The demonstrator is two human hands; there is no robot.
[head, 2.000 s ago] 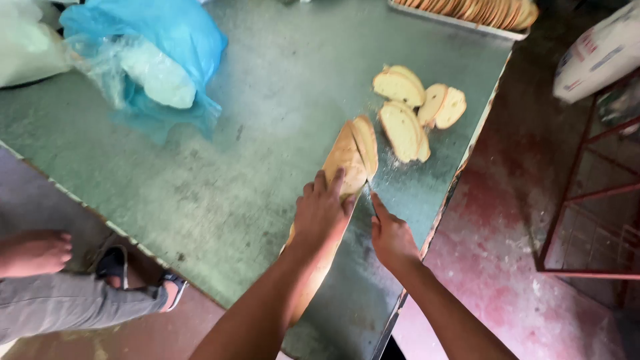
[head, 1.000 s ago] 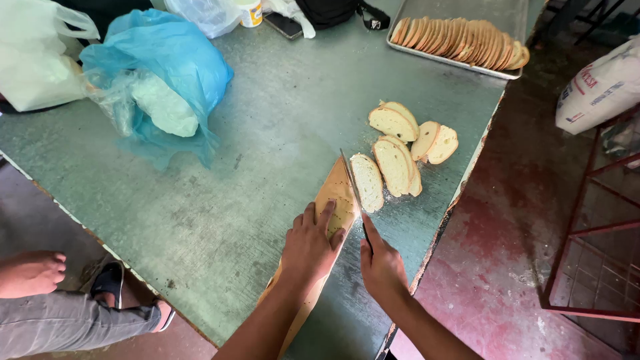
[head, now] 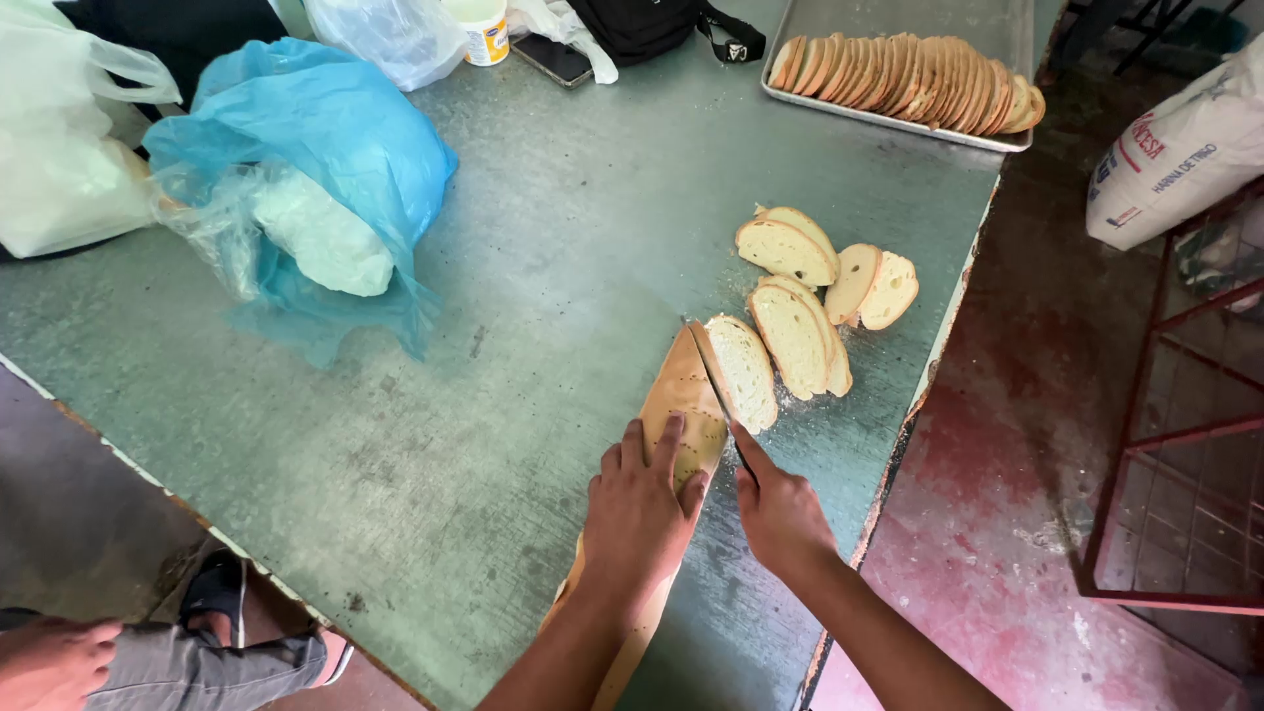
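Note:
My left hand (head: 647, 504) presses down on a long loaf of bread (head: 681, 390) that lies on the green table (head: 533, 247). In my right hand (head: 785, 509) is the handle of a knife (head: 713, 380); its blade is in the loaf near the far end, with a thin slice at its right side. A cut slice (head: 746, 375) leans right beside that end. Several more bread slices (head: 790, 331) lie to the right in small overlapping groups, with crumbs around them. The near end of the loaf is partly hidden under my left forearm.
A metal tray (head: 899, 123) holds a row of bread slices (head: 908, 79) at the back right. Blue (head: 326, 109) and white plastic bags (head: 69, 148), a tub (head: 484, 30), a phone (head: 553, 59) and a black bag (head: 642, 25) stand further back. Another person's hand (head: 54, 662) shows lower left.
Two seconds ago the knife was at the loaf's end beside fewer loose slices; now another slice lies separate on the table and the blade is in the loaf again. The view has shifted slightly.

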